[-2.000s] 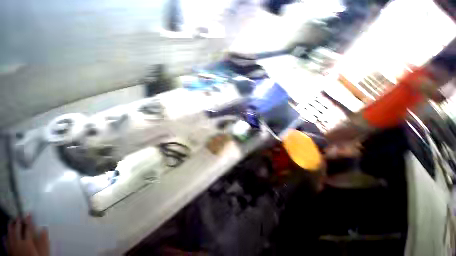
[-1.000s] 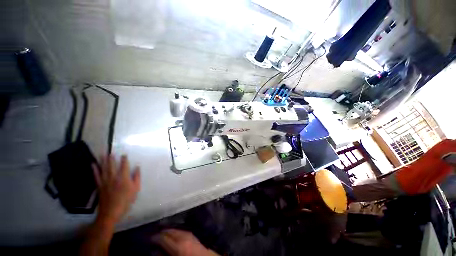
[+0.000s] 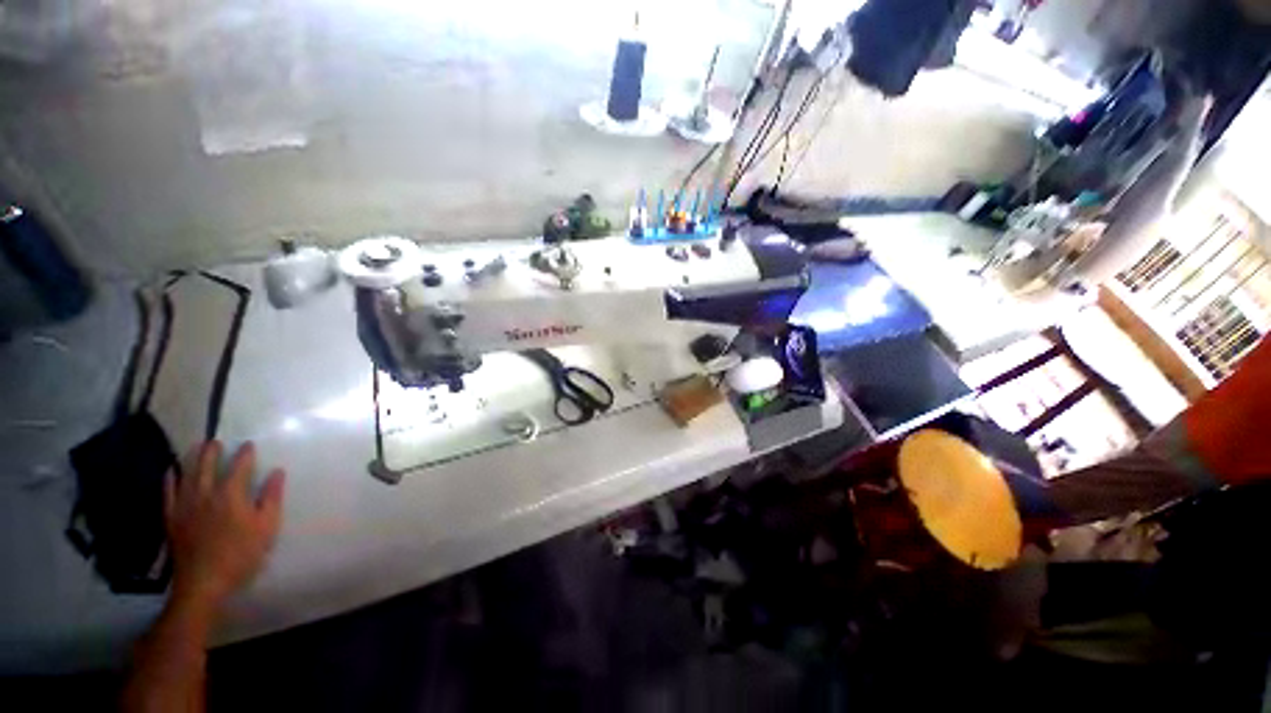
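Note:
My left hand (image 3: 223, 527) rests with spread fingers on the white machine table at the left, its fingertips at the right edge of a dark fabric piece (image 3: 123, 504). It does not visibly grip anything. Cream panels with dark borders (image 3: 187, 348) lie behind the dark piece, partly under it. The white sewing machine (image 3: 530, 314) stands right of my hand. Black-handled scissors (image 3: 579, 390) lie on its bed beside a brown block (image 3: 691, 400). My right hand is not in view.
A yellow-topped stool (image 3: 959, 499) stands right of the table. A dark blue thread cone (image 3: 627, 78) stands behind the machine, and blue pegs (image 3: 676, 223) sit on top of it. Another dark cone (image 3: 39, 262) is at the far left. A person's orange sleeve (image 3: 1234, 418) shows at the right edge.
The view has swung so the machine sits further left and looks larger. My left hand stays beside the dark fabric. My right hand, seen low at the front one second ago, has left the picture.

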